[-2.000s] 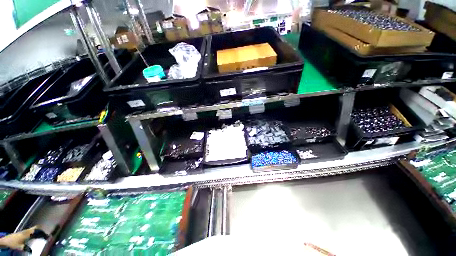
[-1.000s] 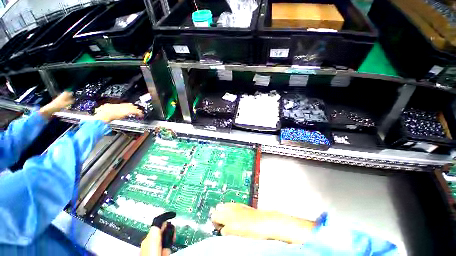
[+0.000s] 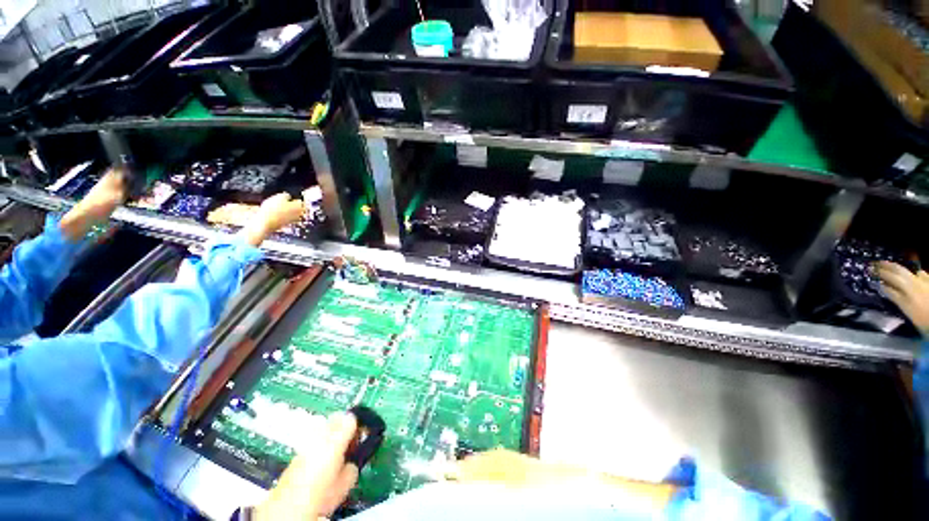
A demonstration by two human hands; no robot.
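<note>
The large green circuit board (image 3: 407, 356) lies in a dark carrier with reddish-brown side rails, in front of me. My left hand (image 3: 321, 466) is over the board's lower part, its fingertips in black covers. My right hand (image 3: 504, 469) reaches in from the right, low over the board's near right part, with its fingertips near small pale parts. The near edge of the board is hidden by my hands and a pale, blurred shape at the bottom. I cannot tell whether either hand holds a small part.
Bins of white parts (image 3: 537, 234), grey-black parts (image 3: 632, 233) and blue parts (image 3: 632, 289) stand behind the conveyor edge (image 3: 713, 331). Black totes (image 3: 652, 92) sit above. At left, a person's blue sleeves (image 3: 112, 366) reach to bins. Another hand (image 3: 905, 292) is at the right bin.
The view has swung round and down, so the board shows nearer the middle. My hands have come into view, and my left hand has since moved up over the board. Another person's hand has appeared at right.
</note>
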